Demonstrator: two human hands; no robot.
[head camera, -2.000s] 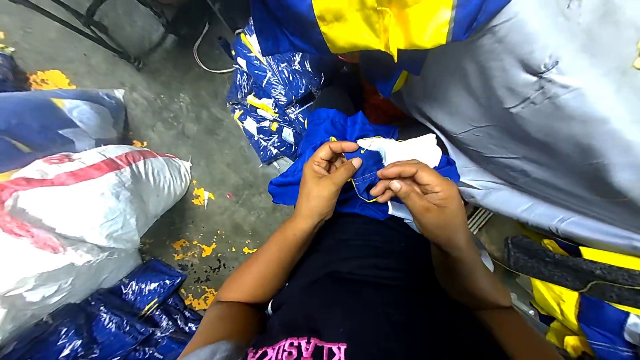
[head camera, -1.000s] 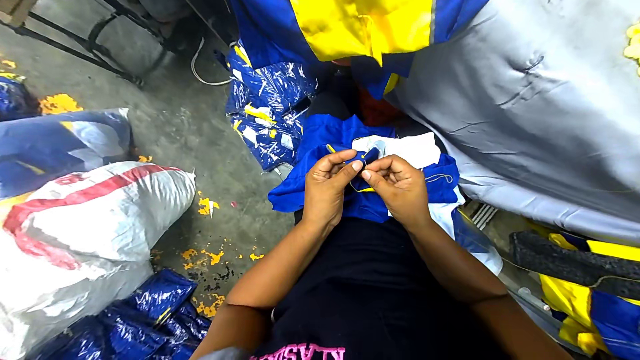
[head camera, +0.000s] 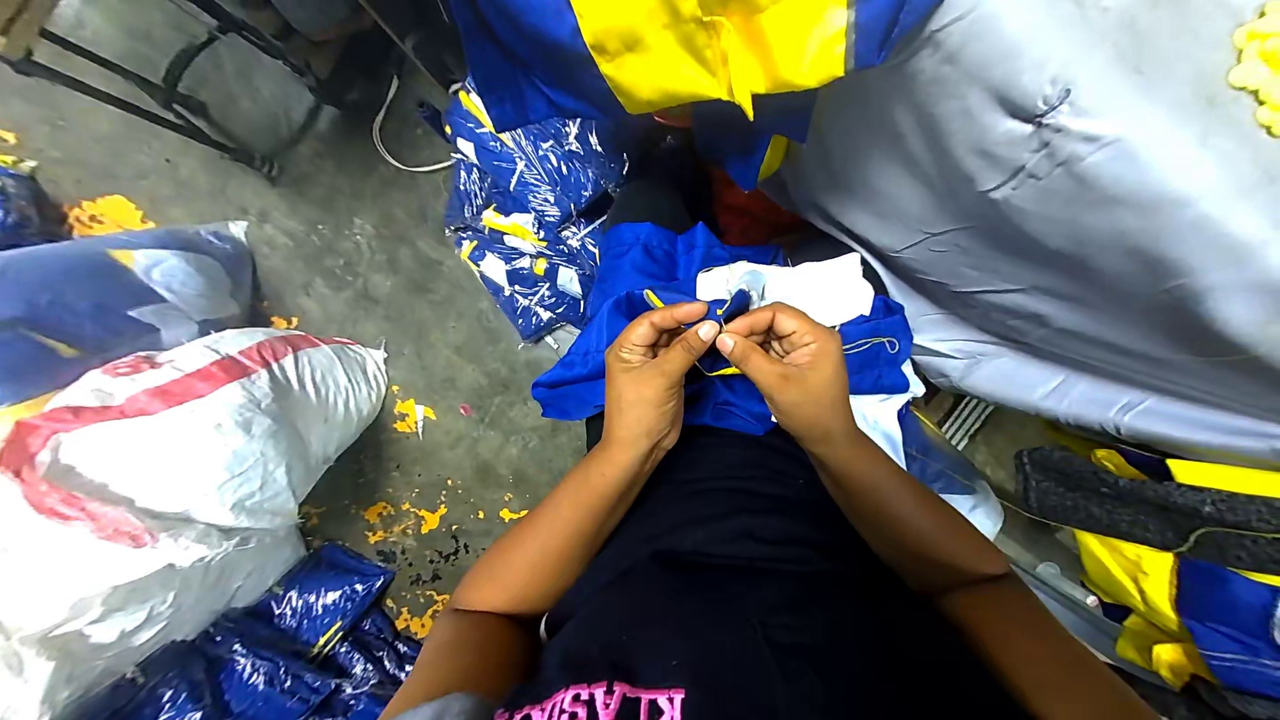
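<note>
Blue fabric (head camera: 570, 385) with white cloth pieces (head camera: 830, 290) on it lies across the lap. Above it my left hand (head camera: 655, 370) and my right hand (head camera: 790, 365) meet, thumb tips almost touching. Both pinch a thin yellowish thread (head camera: 722, 326) between thumb and forefinger; whether a needle is there is too small to tell. A loose length of thread (head camera: 872, 344) lies on the blue fabric to the right of my right hand. A small dark blue piece with a yellow mark (head camera: 735, 302) shows just behind the fingertips.
White sacks with a red stripe (head camera: 230, 410) and plastic-wrapped blue bundles (head camera: 545, 200) stand on the concrete floor to the left. Grey satin cloth (head camera: 1000, 180) drapes at right. Blue and yellow fabric (head camera: 700, 50) hangs ahead. A black metal frame (head camera: 140, 100) is at upper left.
Two seconds ago my hands were apart with thread between them; they have come together at the fingertips. The loose thread now shows to the right of my right hand.
</note>
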